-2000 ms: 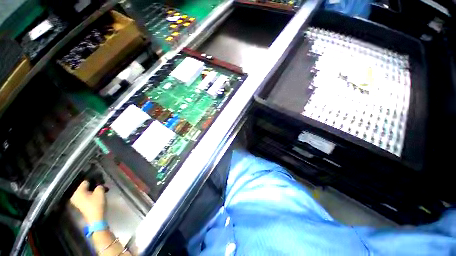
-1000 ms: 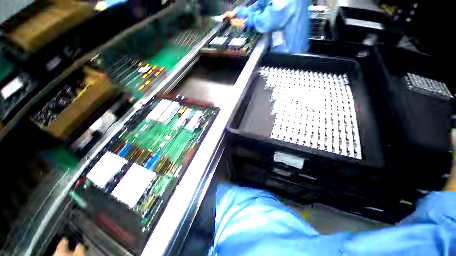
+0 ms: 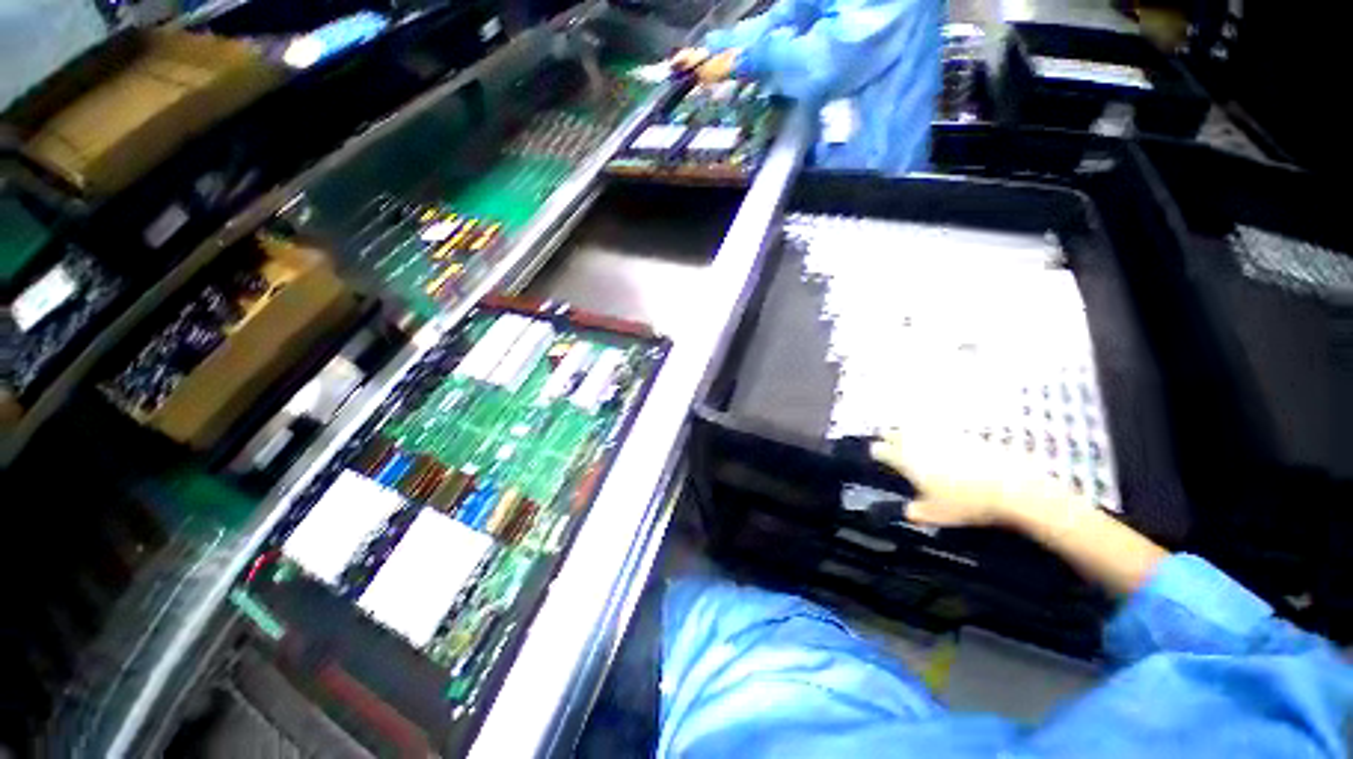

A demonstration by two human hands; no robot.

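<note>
My right hand (image 3: 965, 489) is over the near rim of the black heatsink tray (image 3: 757, 445). Its fingertips look black, and I cannot tell whether they hold anything. Rows of silver-white heatsinks (image 3: 950, 326) fill much of the tray. The green circuit board (image 3: 512, 423) lies in its dark carrier with reddish-brown bars (image 3: 571, 316) on the conveyor to the left. Broad white heatsinks (image 3: 426, 575) and small blue blocks stand on it. My left hand is out of the picture.
The metal conveyor rail (image 3: 623, 504) runs between board and tray. A brown cardboard box (image 3: 252, 356) of dark parts stands at left. Another person in a blue smock (image 3: 853, 82) works at a farther board (image 3: 698, 141). More black bins (image 3: 1276, 326) are at right.
My right hand has come into view at the tray's near rim. My left hand, at lower left before, has gone out of the picture. The view has swung rightward since the first frame.
</note>
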